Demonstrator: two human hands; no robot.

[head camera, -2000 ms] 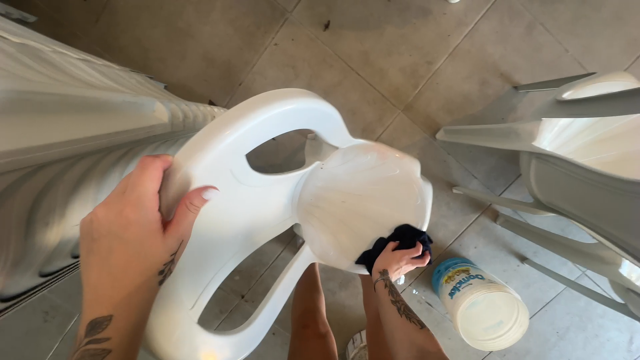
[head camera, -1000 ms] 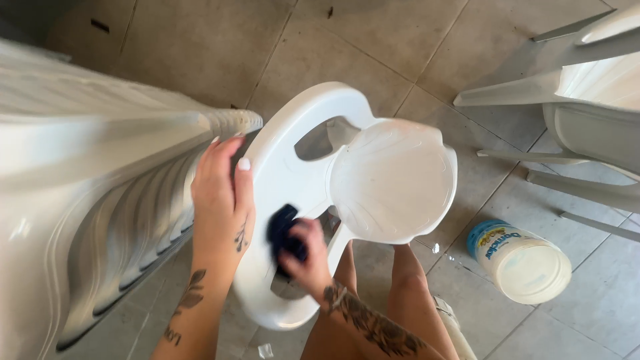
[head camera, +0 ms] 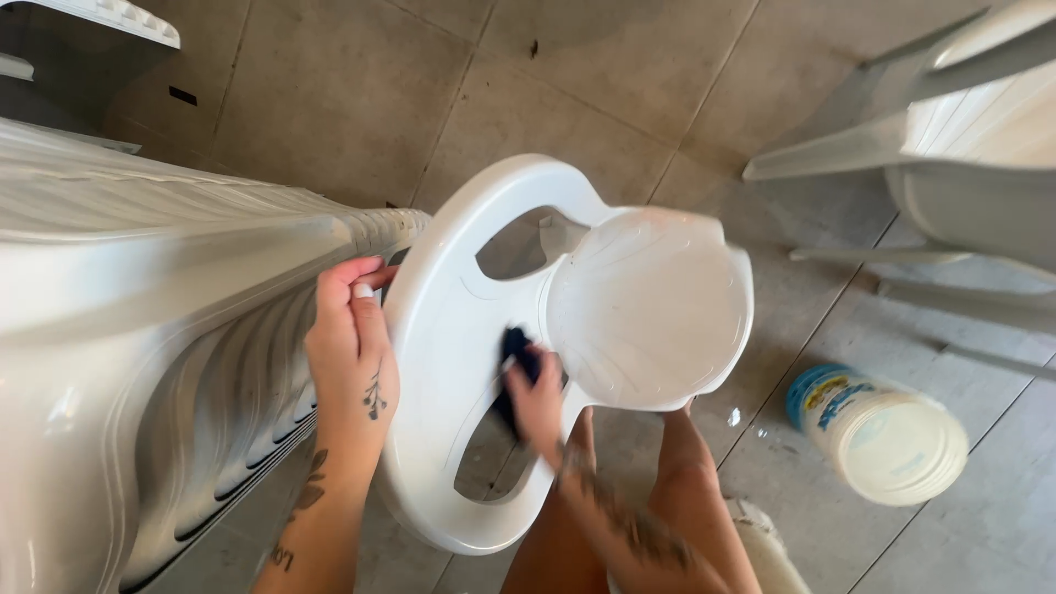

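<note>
A white plastic armchair (head camera: 450, 330) stands between my hands, its curved back with oval openings toward me and its shell-patterned seat (head camera: 652, 309) to the right. At the outer edge of the back, my left hand (head camera: 355, 330) rests with bent fingers against the rim; its fingertips are partly hidden behind it. My right hand (head camera: 536, 396), blurred, holds a dark cloth (head camera: 513, 355) against the middle of the chair back, beside the lower opening.
Stacked white plastic chairs (head camera: 231, 346) fill the left side. More plastic chairs (head camera: 973, 198) stand at the upper right. An open plastic tub (head camera: 883, 437) of liquid with a blue label sits on the tiled floor (head camera: 577, 91), near small wet spots. My legs are below the chair.
My right hand has moved with the dark cloth from the seat's edge to the chair back. My left hand has shifted from gripping over the back to its outer rim.
</note>
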